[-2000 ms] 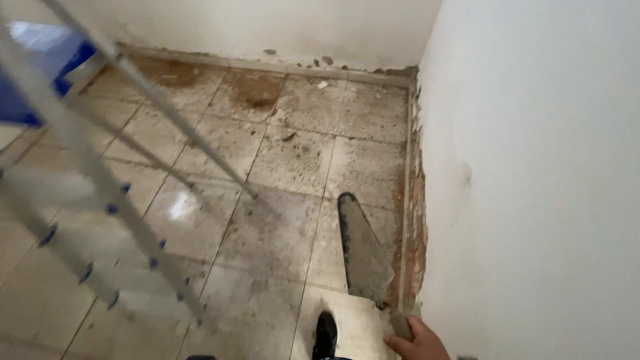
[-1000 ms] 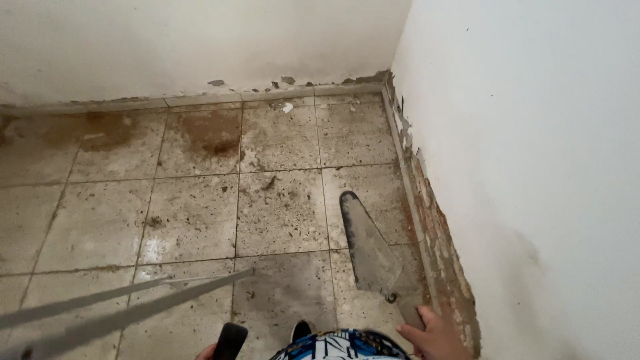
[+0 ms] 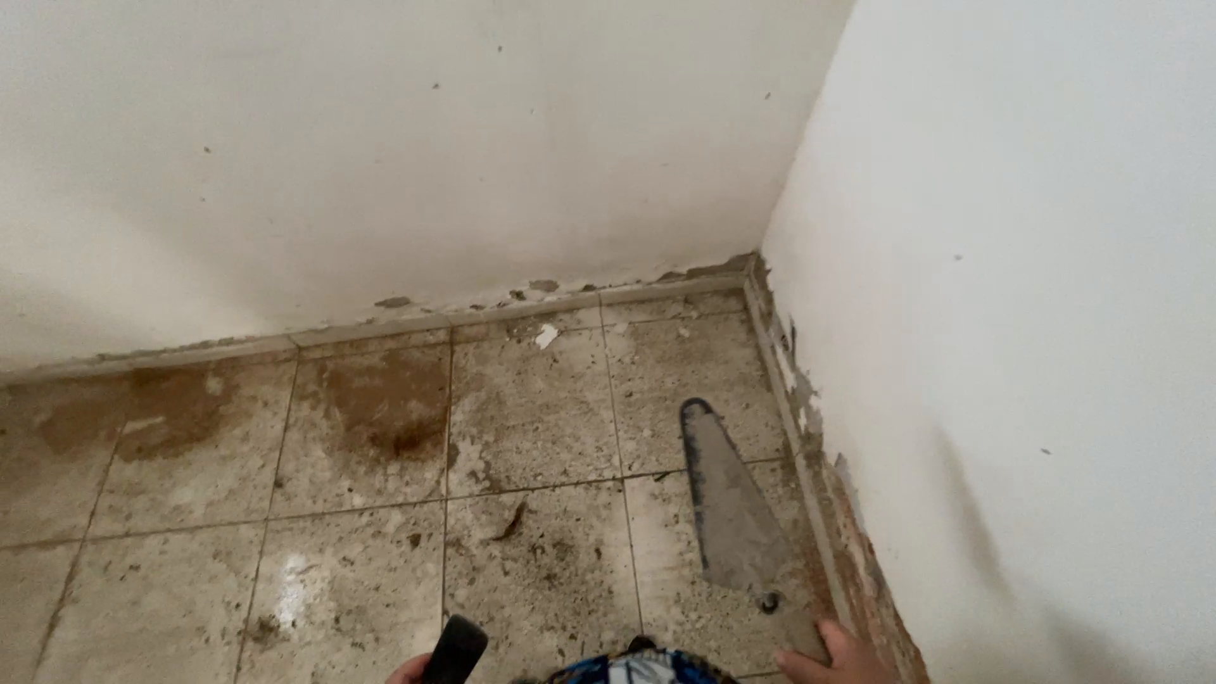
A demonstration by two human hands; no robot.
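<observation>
At the bottom right, my right hand grips the handle of a mason's trowel. Its grey, mortar-stained blade points forward over the tiles, beside the right wall. My left hand shows only in part at the bottom edge, closed on a dark handle whose other end is out of view. Patterned blue and white clothing lies between my hands.
Dirty floor tiles carry brown stains, crumbs and a white flake. A low skirting runs below the back wall. Plaster has broken away at the base of the right wall.
The stepladder seen on the left earlier is out of view. The trowel, still in my right hand, is farther toward the back wall. The view has shifted toward the corner.
</observation>
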